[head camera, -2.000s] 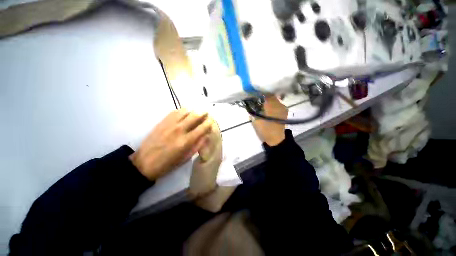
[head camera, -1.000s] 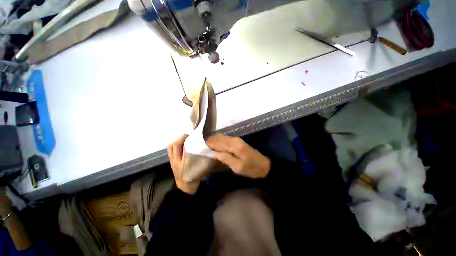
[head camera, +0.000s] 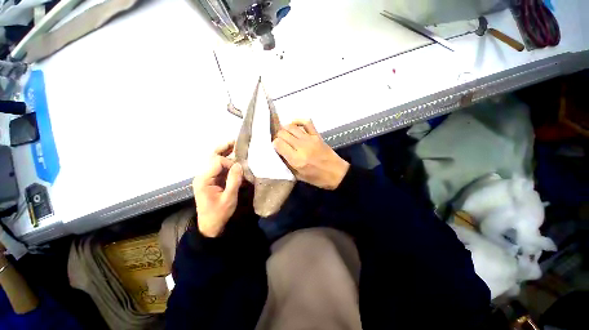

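A beige-brown fabric strip [head camera: 272, 197] with a white layer [head camera: 261, 151] on its inner side is held at the table's front edge. It is folded to a narrow point toward the machine and opens toward me, its near end hanging over the edge. My left hand [head camera: 218, 187] pinches its left side between thumb and fingers. My right hand [head camera: 311, 155] grips its right side. The sewing machine's needle area [head camera: 261, 32] is beyond the point, apart from the cloth.
The white table [head camera: 142, 109] has a measuring tape edge [head camera: 400, 116]. A silver pointed tool [head camera: 420, 30], an orange-handled tool [head camera: 506, 40] and dark red handles [head camera: 536, 26] lie right. Brown strips [head camera: 84, 29] lie far left. White cloth [head camera: 504, 219] is heaped below right. A person's arm [head camera: 18, 287] shows lower left.
Both hands have left the machine head area and come to the table's front edge with the strip. Over the last second they have moved apart, spreading the strip so that its white inside shows more.
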